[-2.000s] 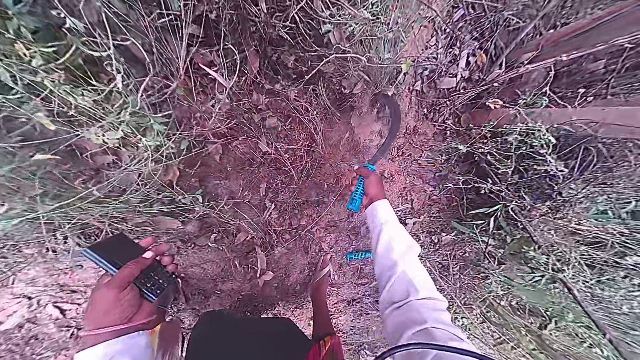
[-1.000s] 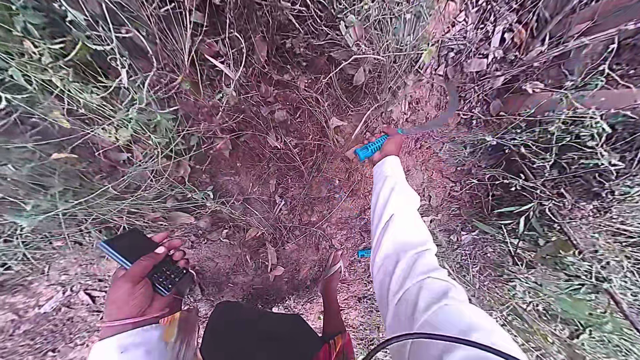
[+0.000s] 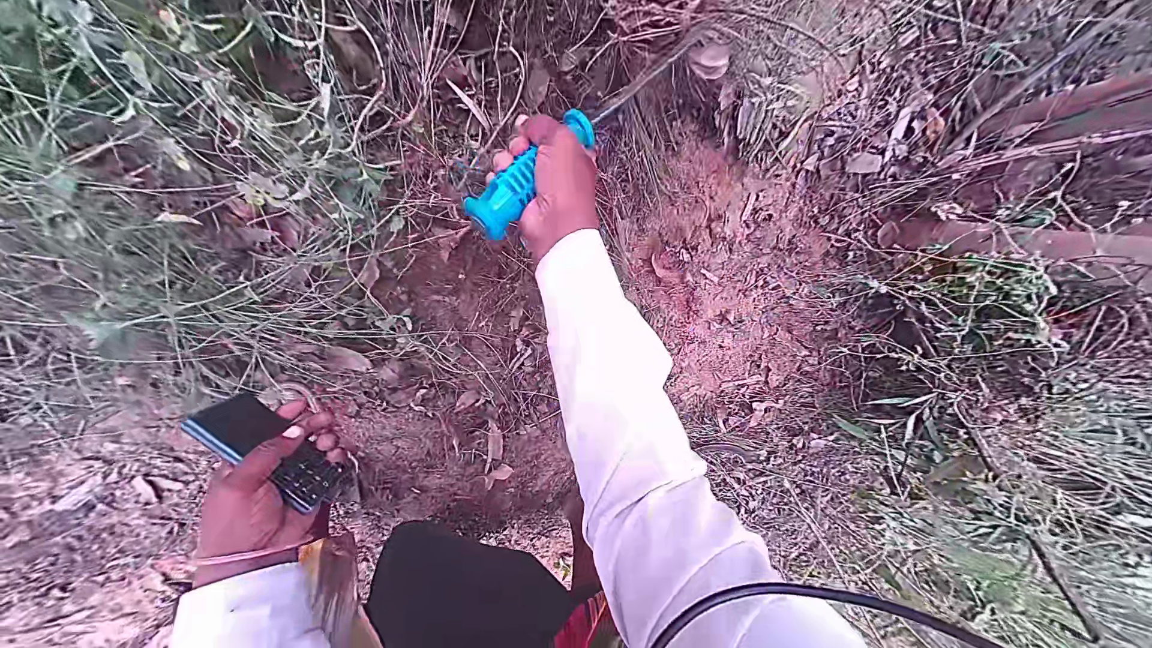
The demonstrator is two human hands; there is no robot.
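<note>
My right hand (image 3: 560,180) grips the ribbed blue handle (image 3: 513,191) of a sickle, up near the top middle. The sickle's thin curved blade (image 3: 652,74) runs up and to the right from the handle, over dry grass and twigs. Low on the left, my left hand (image 3: 261,490) holds a dark keypad mobile phone (image 3: 236,425), its keys under my thumb. Dry leaves and stems lie on the reddish soil between both hands.
Green and dry grass (image 3: 162,261) spreads over the left side. Woody stems or branches (image 3: 1035,241) lie at the right, among twigs and leafy plants. A black cable (image 3: 810,589) crosses my right sleeve at the bottom. Bare reddish soil (image 3: 720,297) shows right of my forearm.
My right hand has moved up and to the left with the sickle. The small blue thing on the ground beside my right forearm no longer shows. My left hand still holds the phone.
</note>
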